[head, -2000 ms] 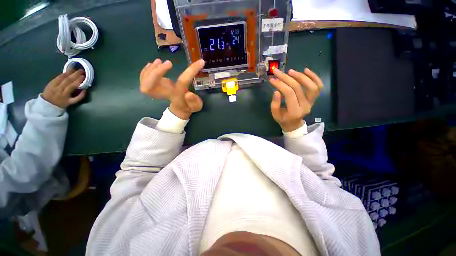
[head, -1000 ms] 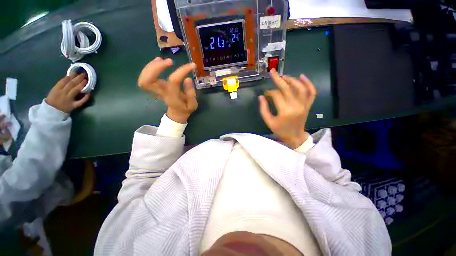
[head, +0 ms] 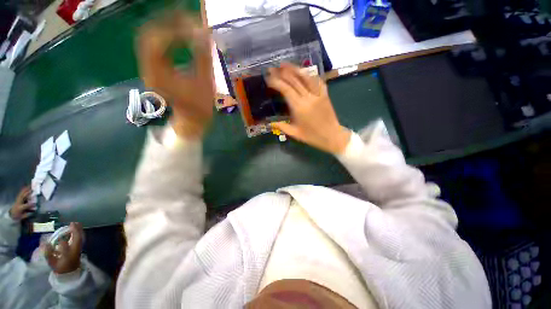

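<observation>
The clear test fixture (head: 266, 53) stands in front of me. The black display unit (head: 260, 96) sits in its orange frame (head: 242, 102), and no digits show on the visible part. My right hand (head: 308, 108) lies over the display's right side, fingers spread and slightly bent; it hides the red switch area. Whether the fingertips touch the unit cannot be told. My left hand (head: 178, 72) is blurred, raised left of the fixture, fingers apart, with nothing visible in it. The yellow connector (head: 278, 128) sticks out at the fixture's front edge below my right hand.
White coiled cable (head: 145, 107) lies left of the fixture. White cards (head: 51, 163) lie farther left. A coworker's hand (head: 63, 250) holds a white coil at lower left. A blue object (head: 370, 17) stands behind the fixture on the white board. A black mat (head: 444, 99) lies right.
My left hand has moved up and left, away from the fixture. My right hand has moved from the red switch onto the display. The digits no longer show. The view has shifted.
</observation>
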